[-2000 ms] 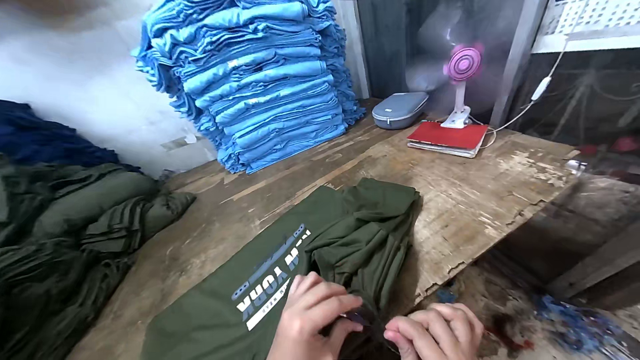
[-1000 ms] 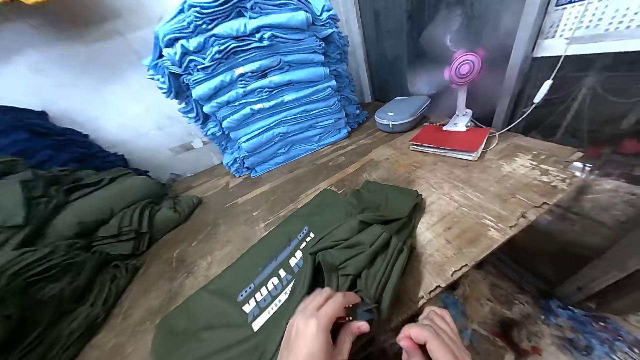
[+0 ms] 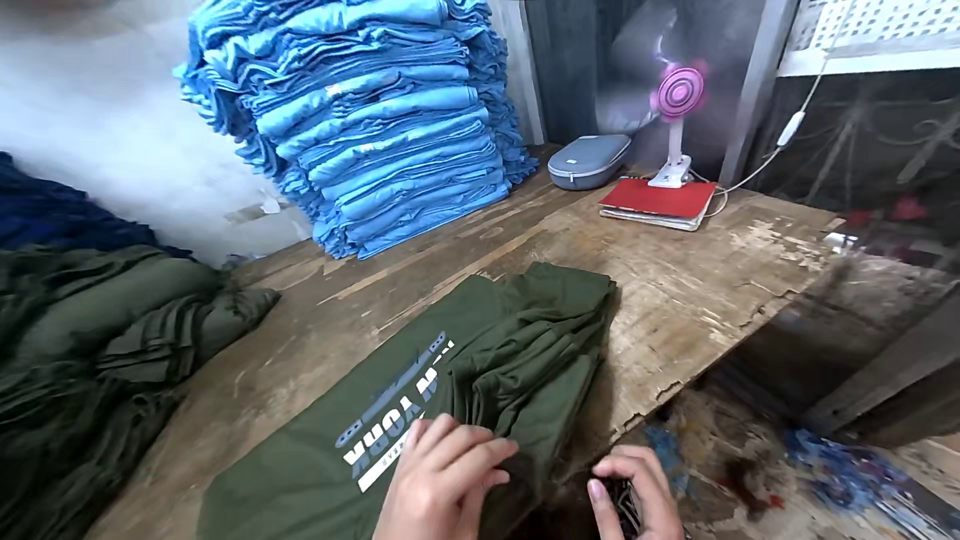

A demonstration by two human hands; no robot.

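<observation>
A dark green garment (image 3: 322, 435) with a white and blue print lies on the wooden table, its upper right part bunched into folds. My left hand (image 3: 450, 472) is over the garment's lower edge near the print, fingers bent and apart, with nothing visible between them. To its right, past the garment and by the table's near edge, is my right hand (image 3: 637, 487), thumb and fingers curved. A dark thing with pale lines (image 3: 624, 504) shows between them; whether it is held or lies behind cannot be told.
A tall stack of folded light blue garments (image 3: 397, 135) stands at the back. Dark green garments (image 3: 112, 307) are heaped left, dark blue cloth (image 3: 60, 214) behind. A clip fan (image 3: 679, 97) stands on a red-covered book (image 3: 656, 199) beside a grey zip case (image 3: 589, 161). Scraps litter the floor.
My hands, close together two seconds ago, have moved apart. The dark thing seen at my left fingertips in the earlier frames no longer shows there. The green garment stays on the table.
</observation>
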